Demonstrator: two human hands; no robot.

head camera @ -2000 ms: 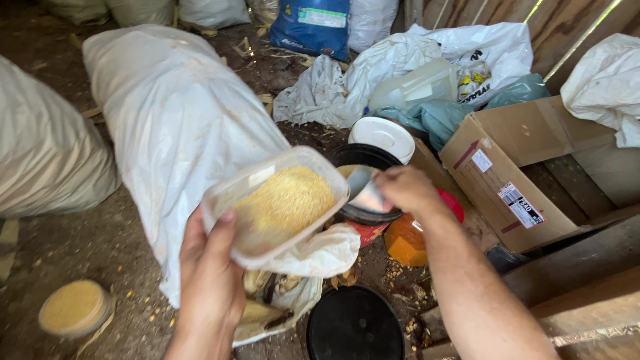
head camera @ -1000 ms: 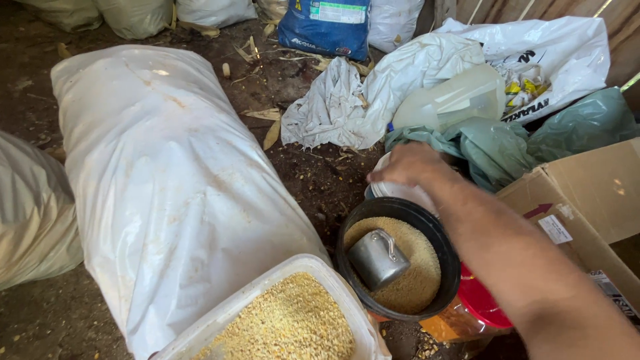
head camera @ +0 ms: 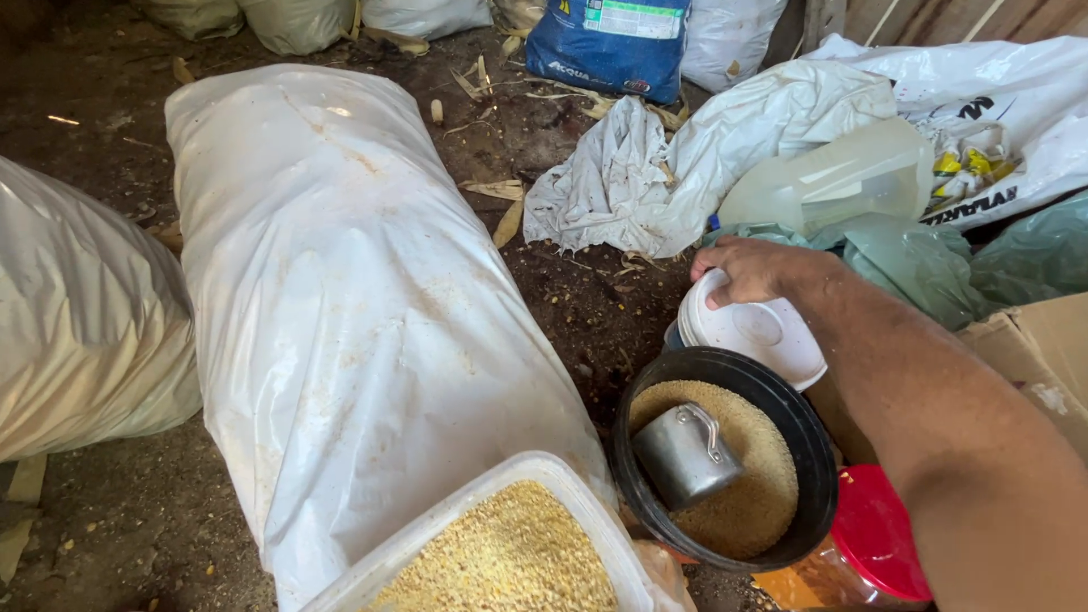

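My right hand (head camera: 750, 270) grips the edge of a white plastic lid (head camera: 756, 327), which is tilted over a tub just behind a black bucket. Fine yellowish grain meal (head camera: 756, 450) lies in the black bucket (head camera: 820, 476), and a metal mug (head camera: 687, 456) with a handle rests on its side in the meal. At the bottom edge is a clear plastic container (head camera: 557, 476) of coarse cracked corn (head camera: 510, 557). My left hand is out of the frame.
A large full white sack (head camera: 357, 306) lies left of the bucket, with another sack (head camera: 76, 323) farther left. A red-lidded jar (head camera: 880, 531), a cardboard box (head camera: 1050, 348), crumpled plastic bags (head camera: 620, 178) and a translucent jug (head camera: 841, 178) are around my right arm. A blue bag (head camera: 605, 51) stands behind.
My right hand has let go of the metal mug, now lying in the meal, and moved to the white lid. My left hand has gone out of view. The view has moved closer.
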